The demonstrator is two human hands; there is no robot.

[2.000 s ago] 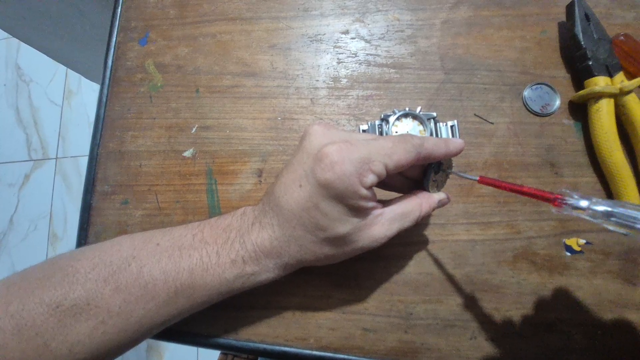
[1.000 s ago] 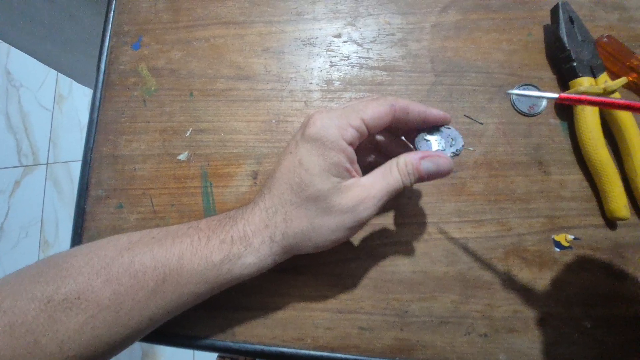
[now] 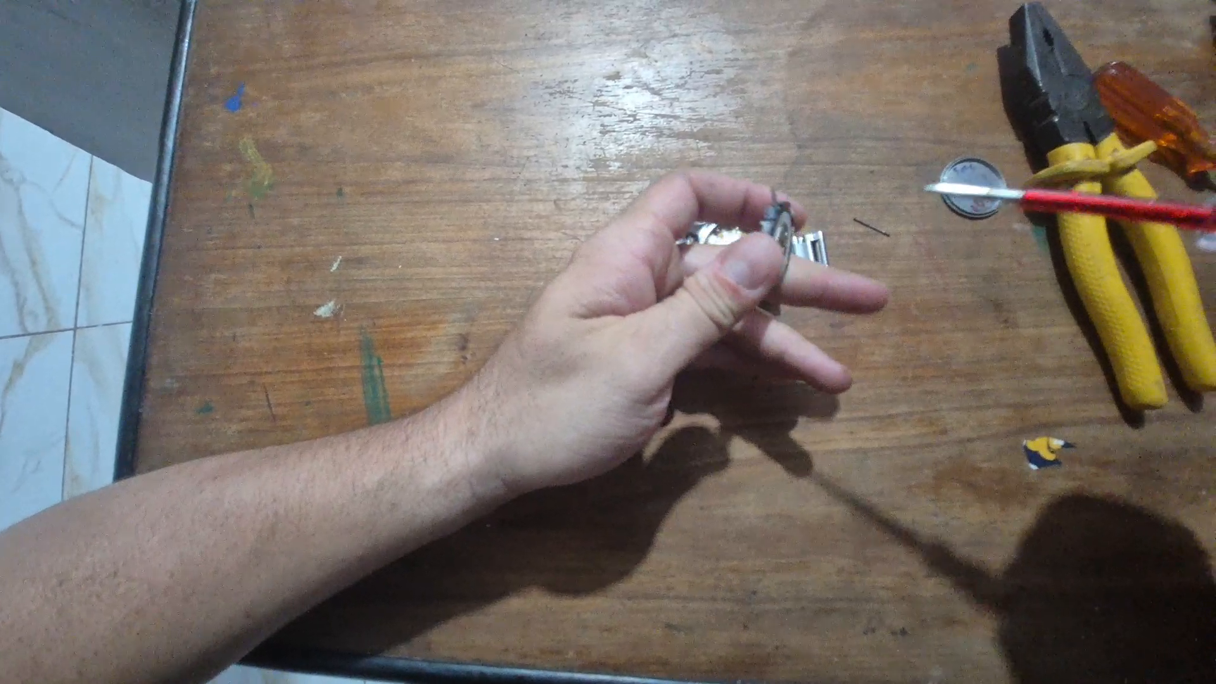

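My left hand (image 3: 646,313) pinches a small round watch movement (image 3: 782,237) between thumb and index finger, its disc turned nearly edge-on. Beneath and behind the fingers lies a metal wristwatch (image 3: 812,248), mostly hidden; part of its case and bracelet shows. From the right edge a slim screwdriver (image 3: 1092,203) with a red shaft sleeve and bare metal tip reaches in, its tip above a round watch case back (image 3: 971,187) and apart from the movement. My right hand is out of view; only its shadow falls at the lower right.
Combination pliers with yellow handles (image 3: 1107,275) lie at the right, beside an orange-handled screwdriver (image 3: 1154,119). A thin dark pin (image 3: 871,227) rests near the case back. A small yellow and blue scrap (image 3: 1045,451) lies on the wooden table (image 3: 427,190), whose dark edge runs along the left.
The screwdriver tip has moved up and away from the movement since the first frame. My left hand has turned the movement from face-up to nearly edge-on, and its other fingers have spread.
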